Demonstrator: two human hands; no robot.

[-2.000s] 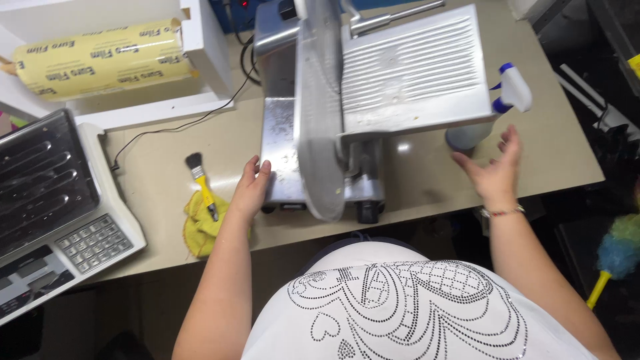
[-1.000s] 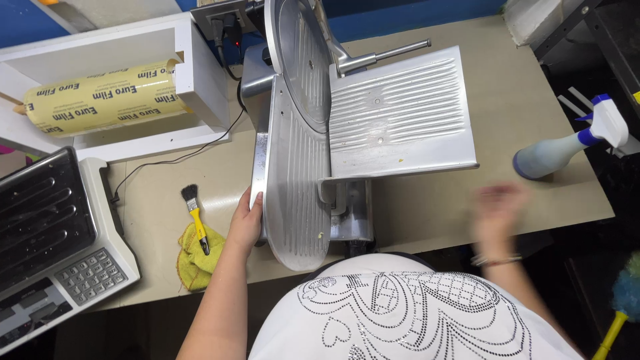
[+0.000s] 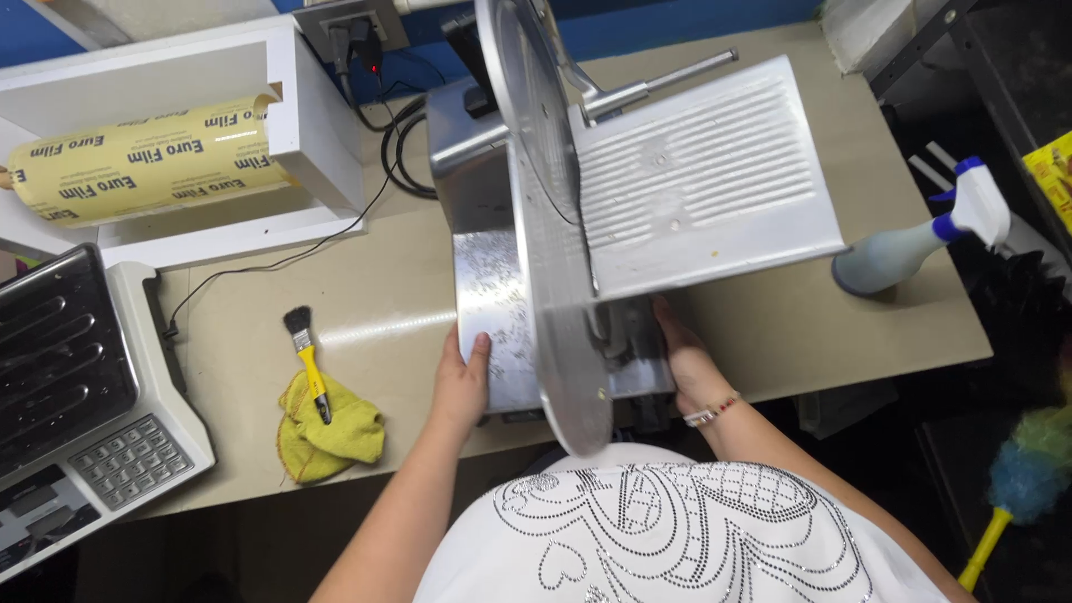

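Observation:
A metal food slicer (image 3: 494, 293) with a ribbed sliding carriage (image 3: 712, 184) stands at the counter's front edge. My left hand (image 3: 463, 373) grips the left side of its base, thumb on top. On the base's right side, below the carriage, lies my right hand (image 3: 691, 360), its fingertips partly hidden by the machine. Left of the slicer a yellow-handled brush (image 3: 310, 364) rests on a crumpled yellow cloth (image 3: 343, 440). To the right stands a spray bottle (image 3: 892, 255) with a white and blue trigger head.
A white box (image 3: 322, 126) holds a roll of wrapping film (image 3: 151, 159) at the back left. A scale with a keypad (image 3: 134, 461) sits at the left edge. Cables (image 3: 402, 151) run behind the slicer to a wall socket (image 3: 389, 25). A duster (image 3: 1017, 486) is at the lower right.
My right hand has moved left from near the spray bottle onto the slicer's base. The spray bottle stands farther right of the carriage than two seconds ago. My left hand stays at the base.

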